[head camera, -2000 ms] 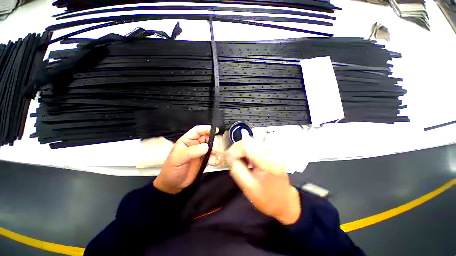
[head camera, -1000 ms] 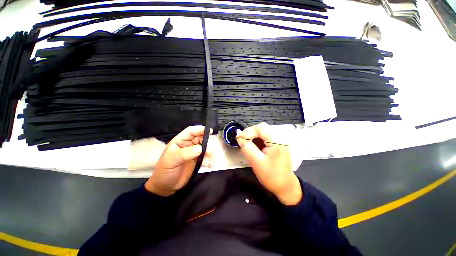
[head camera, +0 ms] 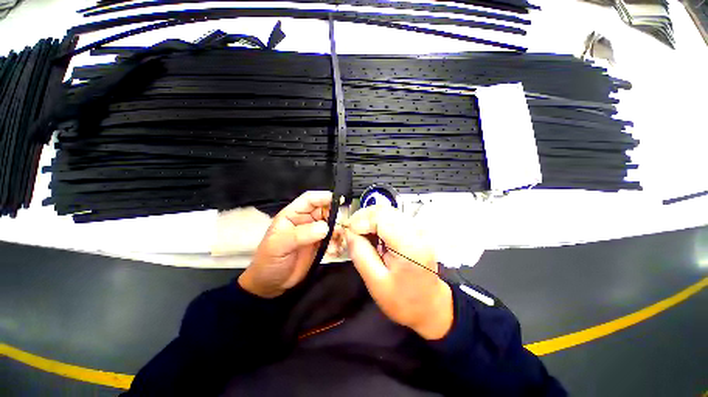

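My left hand (head camera: 289, 244) holds a narrow black strap (head camera: 339, 139) between thumb and fingers. The strap stands away from me across the pile, its near end hanging below my hand. My right hand (head camera: 400, 267) pinches a thin dark applicator (head camera: 411, 258) with a whitish far end. Its tip is at or close to the strap's right edge beside my left fingertips; contact cannot be told. A small round dark pot (head camera: 378, 196) with a pale rim stands just beyond my right hand, partly covered by it.
A wide bed of punched black straps (head camera: 419, 139) spans the table, with a white card (head camera: 508, 138) on its right. A dark cloth-like patch (head camera: 260, 182) lies at the near edge. More black straps (head camera: 22, 124) lie at the left. A beige scrap (head camera: 598, 46) lies back right.
My right hand has moved left from the pot to the strap with the applicator. My left hand still holds the strap. The whole view has shifted slightly.
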